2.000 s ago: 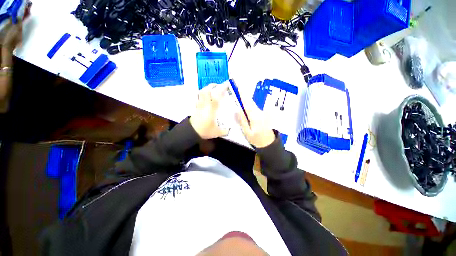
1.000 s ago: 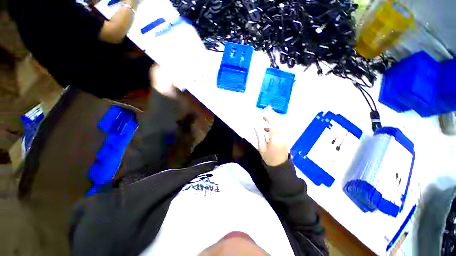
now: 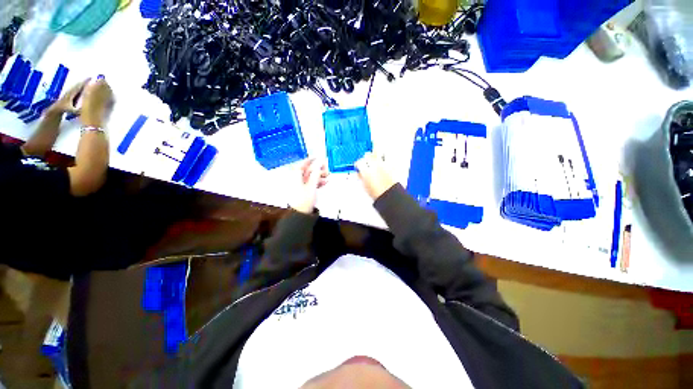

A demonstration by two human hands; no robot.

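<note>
A light-blue insert point(image 3: 349, 138) lies in front of me, with slots in its upper part. My right hand point(image 3: 374, 175) is at its lower right corner, fingertips touching or just over it; whether they grip it is unclear. My left hand point(image 3: 308, 186) is below a darker blue insert stack point(image 3: 275, 137), fingers slightly curled and apart, with nothing visible in it. A flat printed retail box point(image 3: 459, 163) with blue flaps lies to the right. Another printed box point(image 3: 169, 148) lies at the left.
A fanned box stack point(image 3: 539, 163) stands right, then a blue pen point(image 3: 617, 224) and a grey basin point(image 3: 672, 167). A black cable pile point(image 3: 281, 49) and tall blue insert stack point(image 3: 524, 34) are behind. Another person's hands point(image 3: 93, 102) work at left. The table edge runs below my hands.
The white-and-blue box held between my hands two seconds ago is gone from them. My left hand, stretched out left a second ago, is back near the inserts. The view has swung back.
</note>
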